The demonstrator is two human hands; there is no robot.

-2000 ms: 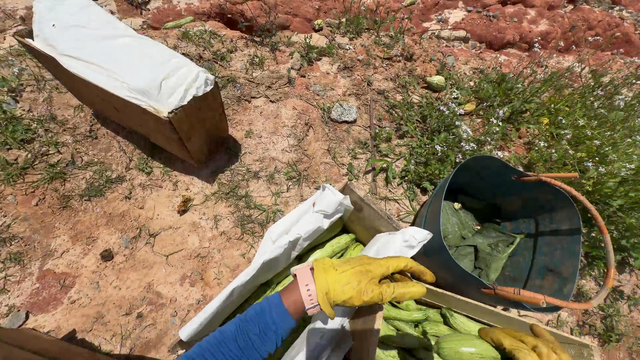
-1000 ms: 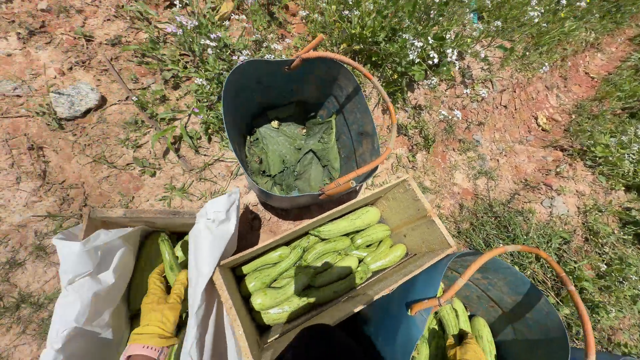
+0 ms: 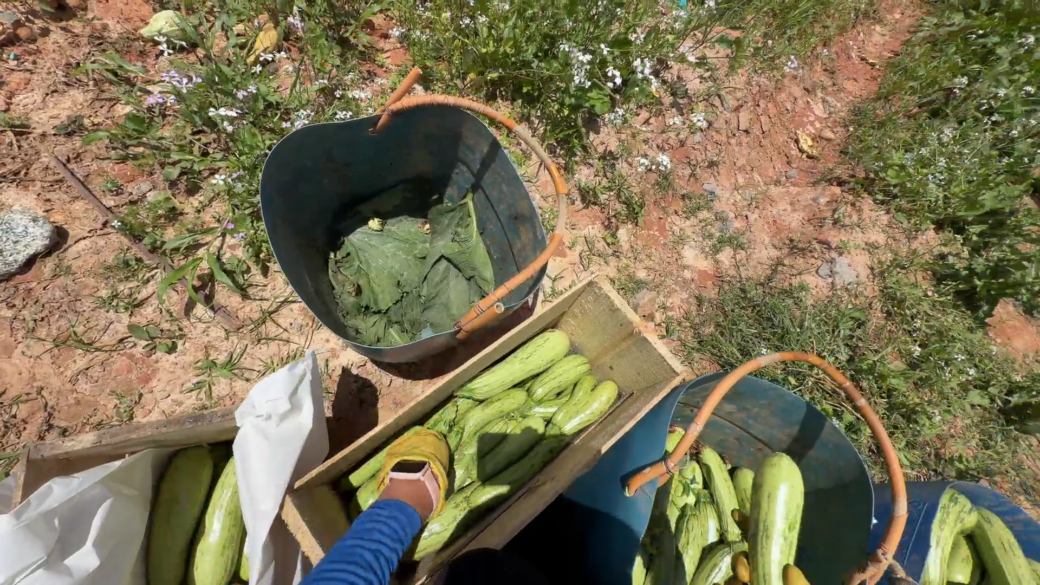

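Note:
My left hand [image 3: 416,465], in a yellow glove, reaches down onto the pale green striped squashes [image 3: 520,366] at the lower end of a wooden crate [image 3: 601,325]; its fingers are mostly hidden. At the bottom right, yellow glove fingertips of my right hand [image 3: 741,565] show around an upright squash [image 3: 777,504] inside a blue plastic bucket [image 3: 821,439] with an orange handle. More squashes lie around it. To the left, another wooden crate [image 3: 122,435] lined with white sheeting [image 3: 280,431] holds larger squashes [image 3: 218,520].
A second blue bucket [image 3: 305,187] with an orange handle and large green leaves [image 3: 390,268] inside stands behind the middle crate. More squashes [image 3: 975,536] rest on something blue at the bottom right corner. A stone [image 3: 24,240] and a stick [image 3: 122,227] lie on reddish soil near flowering weeds.
My left hand has moved right, from the sheet-lined crate to the middle crate. In the right-hand bucket, a squash now stands upright at my right hand.

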